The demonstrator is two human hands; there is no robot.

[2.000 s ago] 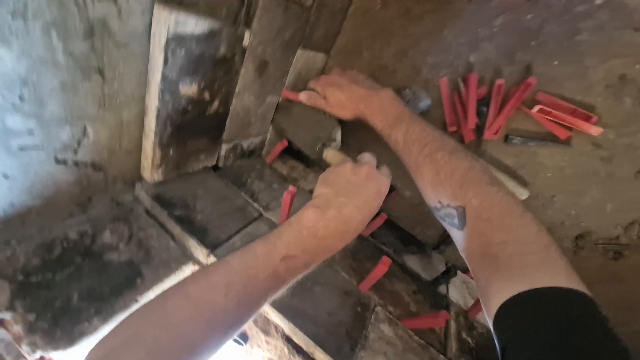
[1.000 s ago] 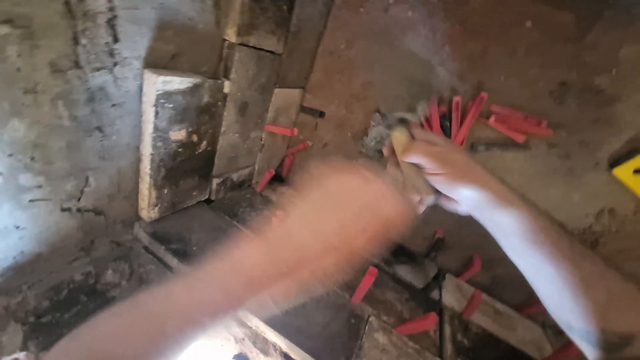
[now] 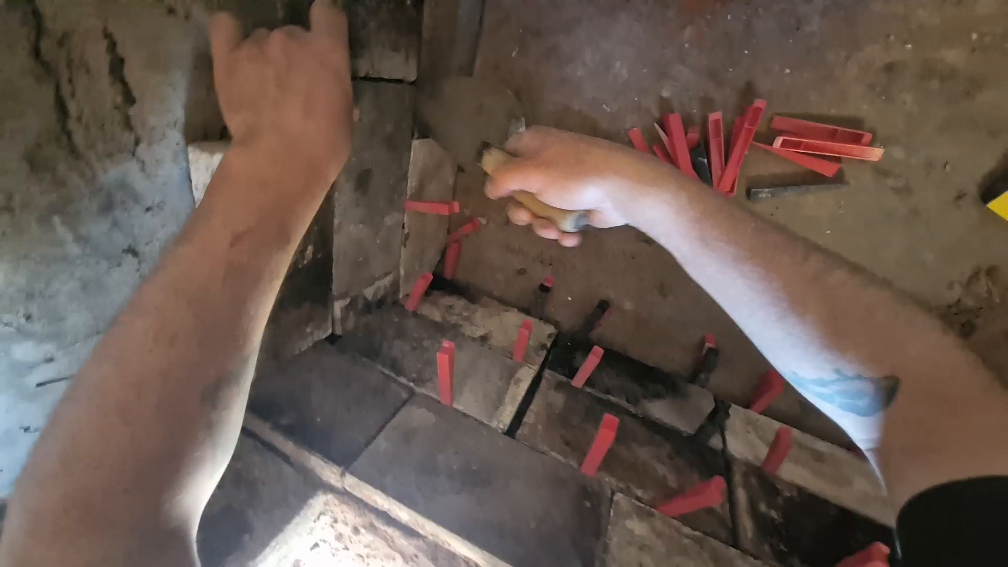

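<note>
My right hand (image 3: 551, 185) is closed around the wooden handle (image 3: 535, 203) of a trowel. Its grey blade (image 3: 468, 118), blurred, points up and left by upright stone-like slabs (image 3: 374, 181). At the upper left, my left hand (image 3: 287, 90) reaches over the slabs near the rough wall; its fingertips are hidden, so whether it grips anything cannot be told. Red plastic wedges (image 3: 446, 372) stick out of the joints between the dark slabs (image 3: 480, 457) below.
Several loose red wedges (image 3: 736, 150) lie in a pile on the brown surface at the upper right, beside a dark strip (image 3: 795, 190). A rough plastered wall (image 3: 87, 197) runs along the left. A yellow and black object (image 3: 998, 201) shows at the right edge.
The trowel, in my left hand two seconds ago, is now in my right. My left hand has moved up and left to the upright slabs.
</note>
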